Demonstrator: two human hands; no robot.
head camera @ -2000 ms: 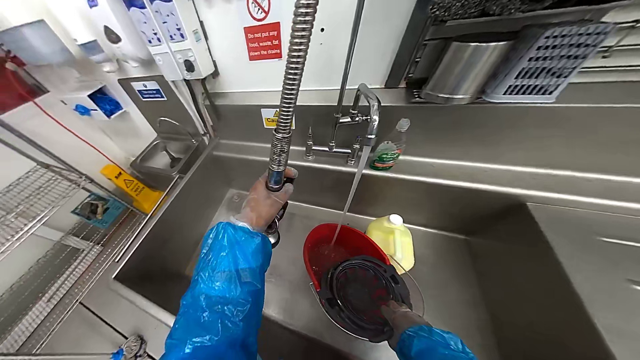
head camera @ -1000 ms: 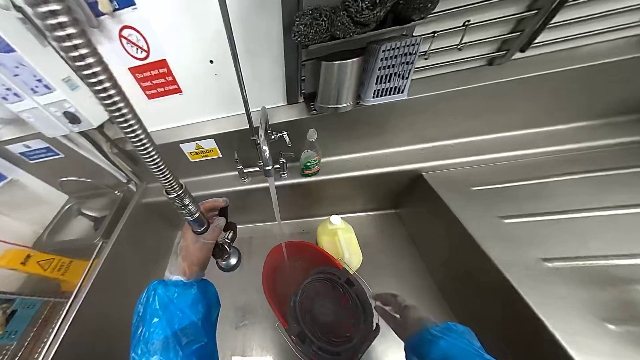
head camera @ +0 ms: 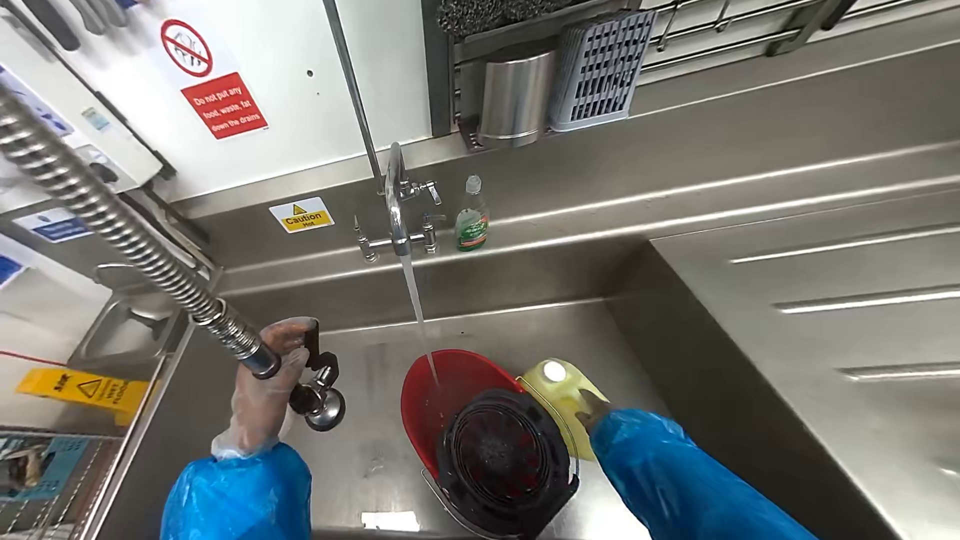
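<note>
My left hand (head camera: 266, 382), in a clear glove and blue sleeve cover, is closed around the handle of a pre-rinse spray valve (head camera: 321, 397) on a coiled metal hose. Under the running tap (head camera: 396, 202) a red mop bucket (head camera: 442, 382) with a black wringer (head camera: 499, 457) stands in the steel sink; water falls into its red part. Right of the bucket is a plastic jug of pale yellow liquid (head camera: 559, 390) with a white cap. My right hand (head camera: 594, 411) is at the jug's right side, touching it; its fingers are partly hidden, so its grip is unclear.
A green-labelled squeeze bottle (head camera: 472, 217) stands on the ledge beside the tap. Above it, a wall rack holds a steel container (head camera: 517, 94) and grey plastic racks (head camera: 604, 67). The sink's right wall rises to a ribbed drainboard (head camera: 825, 300). A yellow wet-floor sign (head camera: 86, 390) is at left.
My right hand has moved from the bucket's wringer and handle side to the yellow jug. My left hand still holds the spray valve. Water still runs into the bucket. The view has shifted.
</note>
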